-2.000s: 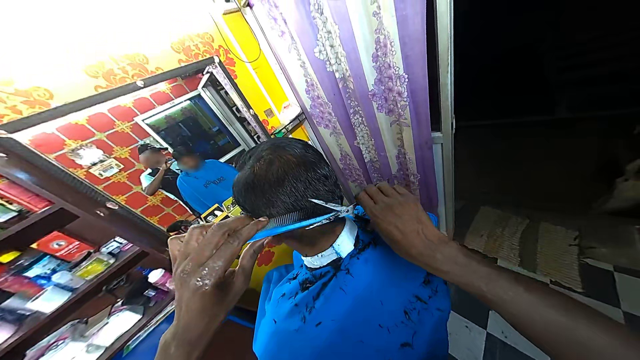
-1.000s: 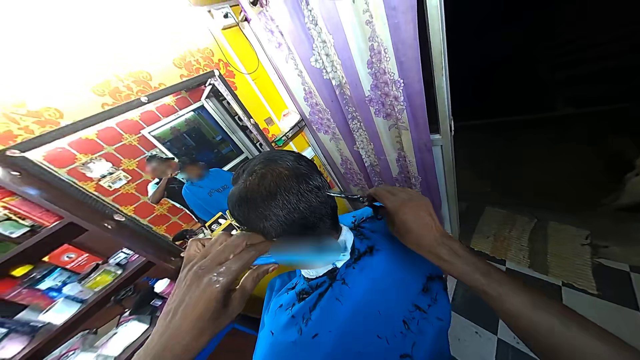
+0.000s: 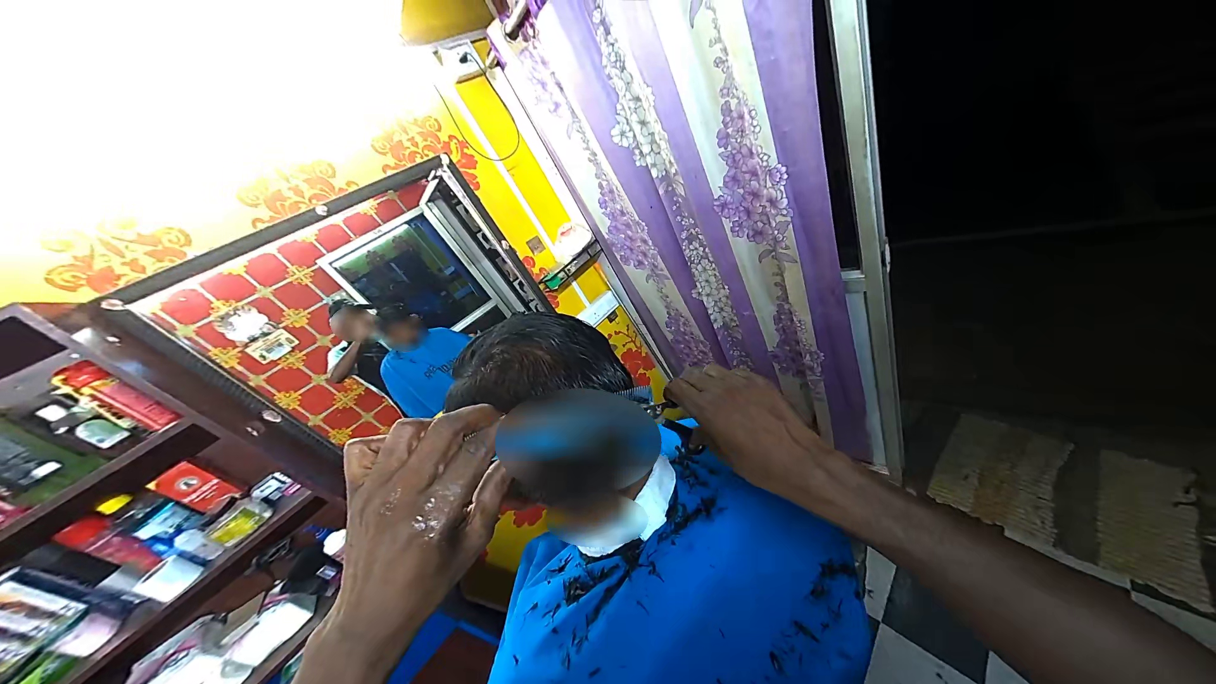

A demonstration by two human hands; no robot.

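Observation:
A person in a blue cape [image 3: 703,589], strewn with cut dark hair, is seen from behind. White paper or cloth [image 3: 655,499] wraps the neck. My left hand [image 3: 423,503] is at the left side of the head [image 3: 541,356], its fingers closed around a blue comb [image 3: 541,442] that is partly blurred against the hair. At the right side of the head my right hand [image 3: 731,418] holds scissors [image 3: 657,408], mostly hidden by the fingers. Toothed edges [image 3: 635,391] show near the scissors; whether they belong to the comb or the scissors is unclear.
Ahead on the left hangs a wall mirror [image 3: 285,332] reflecting two people. Shelves [image 3: 218,437] with boxes and bottles stand at the lower left. A purple and white flowered curtain [image 3: 703,190] hangs beside a door frame [image 3: 860,190]. A striped mat [image 3: 1002,470] lies on the right floor.
The scissors were across the back of the head with the comb two seconds ago; now they are at its right side. The comb has tilted and sits higher against the hair.

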